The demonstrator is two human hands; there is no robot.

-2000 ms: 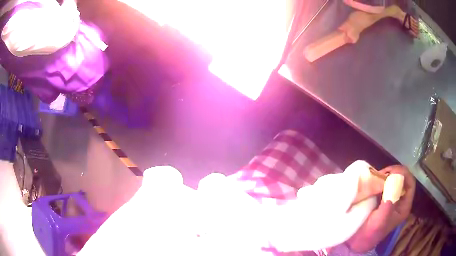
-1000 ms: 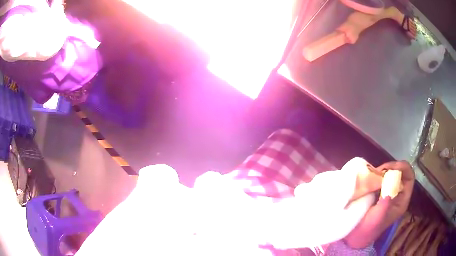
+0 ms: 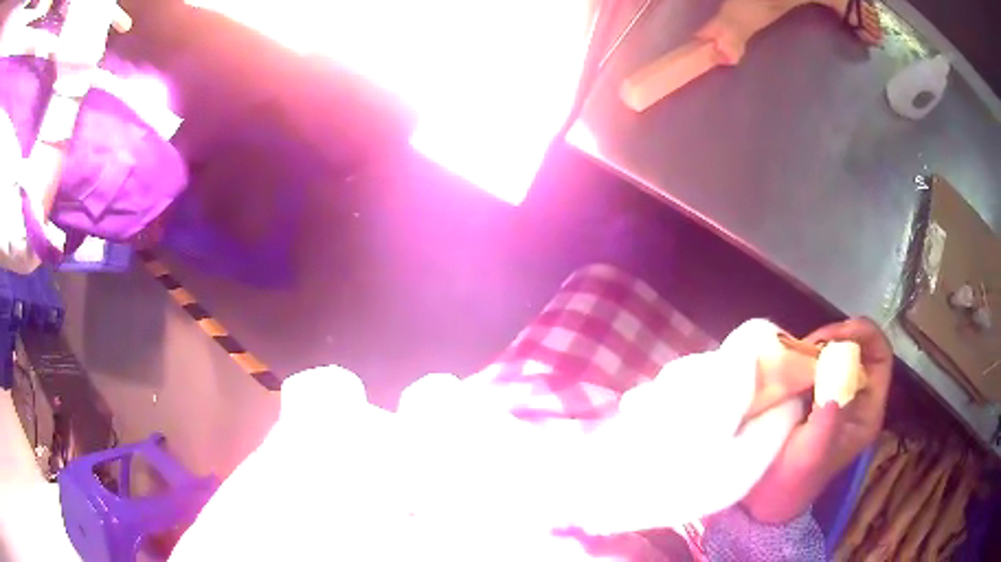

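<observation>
My left hand (image 3: pixel 746 368), in white, is washed out by glare; its outline reaches the tan doll leg (image 3: pixel 782 382) at lower right and closes around it. My right hand (image 3: pixel 840 423) is bent around the same piece from the right. A cream finger cot (image 3: pixel 839 374) covers one of its digits. A thin dark line, strap or stick, shows between the hands. The fingertips and most of the leg are hidden.
The grey table (image 3: pixel 757 154) bears a single leg (image 3: pixel 683 79), a white bottle (image 3: pixel 919 88) and a cardboard pad (image 3: pixel 957 288) with small white pieces. A leg pile (image 3: pixel 917 499) is at lower right. A purple stool (image 3: pixel 104 499) and a person (image 3: pixel 115 165) are left.
The view has shifted, so the table things and both hands sit further left and mostly higher in the picture. The person at left has changed posture. The hands keep nearly the same hold.
</observation>
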